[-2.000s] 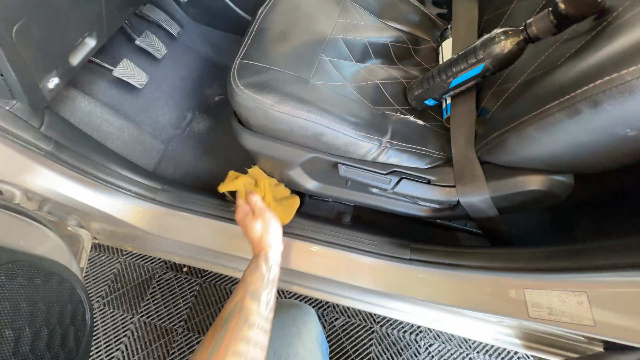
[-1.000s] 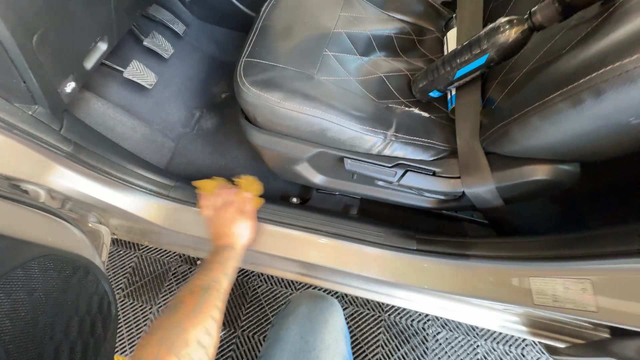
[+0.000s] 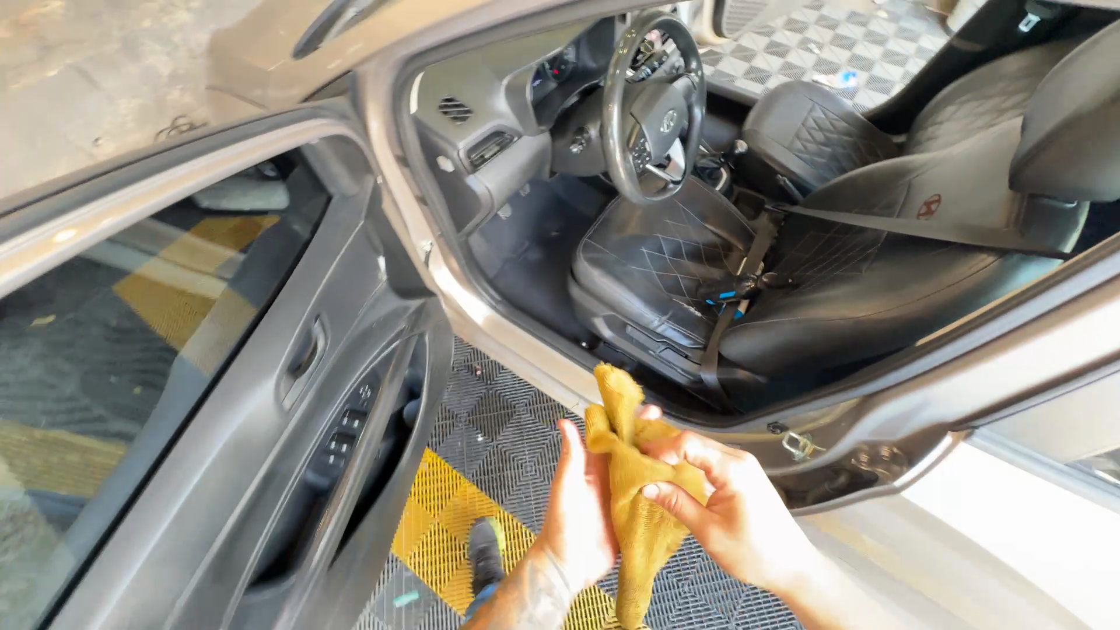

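Observation:
A bunched yellow microfibre cloth [image 3: 643,499] is between my hands, outside the car's open doorway. My right hand [image 3: 722,499] grips its folds with thumb and fingers. Flat along the cloth's left side lies my left hand [image 3: 582,503], palm turned in and thumb up; its other fingers are mostly hidden behind the cloth, so its hold is unclear. Beyond them are the door sill [image 3: 525,354] and the black leather driver's seat [image 3: 665,245], with a dark tool bearing blue marks [image 3: 735,289] lying on it by the seat belt.
The open front door [image 3: 350,411] stands at the left, its window and switches facing me. Inside are the steering wheel [image 3: 656,114] and dashboard [image 3: 516,96]. A door latch striker [image 3: 798,444] sits on the pillar at right. Below is a grey and yellow grid floor [image 3: 490,437], with a shoe on it.
The cloth has left the sill area and is now held outside the car. Both hands are now in view at it, where earlier only one hand showed. The view has pulled back widely.

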